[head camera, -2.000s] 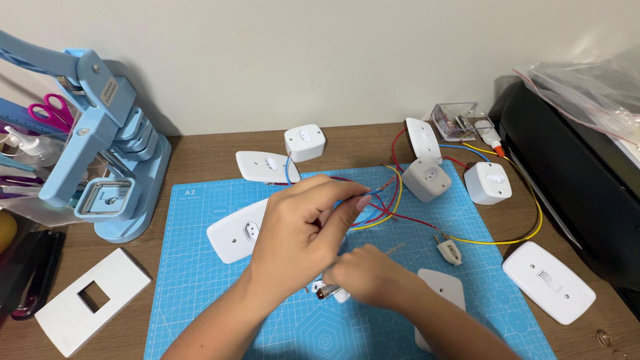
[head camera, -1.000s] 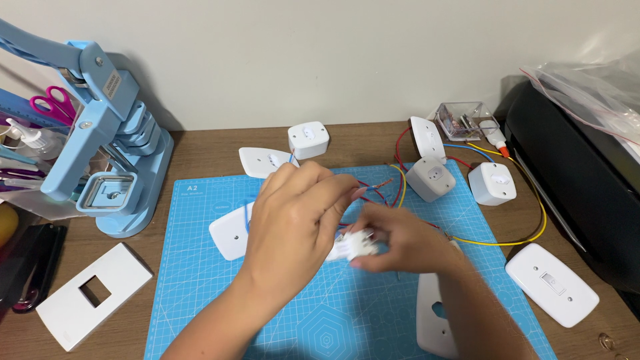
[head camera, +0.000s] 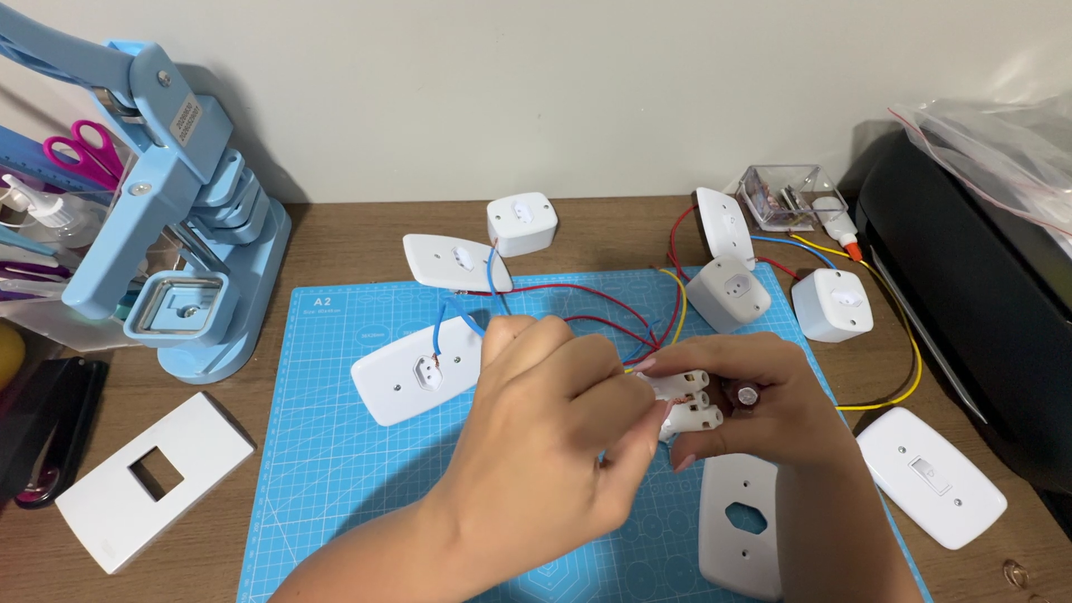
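Over the blue cutting mat (head camera: 368,519), my right hand (head camera: 754,402) holds a white socket module (head camera: 691,402) between thumb and fingers, its terminal side showing. A dark handle with a pale end (head camera: 744,396), perhaps a screwdriver's, sits in the same palm. My left hand (head camera: 553,419) is closed at the module's left side, fingertips pinching something hidden, likely a wire. Red wires (head camera: 603,293) and a yellow wire (head camera: 682,310) run behind the hands. A white socket plate (head camera: 419,377) with a blue wire (head camera: 438,331) in it lies left; a plate with an empty opening (head camera: 741,553) lies below my right hand.
White surface-mount sockets (head camera: 522,224) and another socket plate (head camera: 456,261) stand behind. A switch plate (head camera: 931,477) lies right, near a black case (head camera: 963,276). At left are a light-blue press (head camera: 193,251), a rectangular white plate (head camera: 155,481) and a black stapler (head camera: 50,427). A clear box (head camera: 783,197) stands back right.
The white module has turned in my right hand, so its terminals now face the camera. My left hand has moved down and right, close to it. The plate at left shows more.
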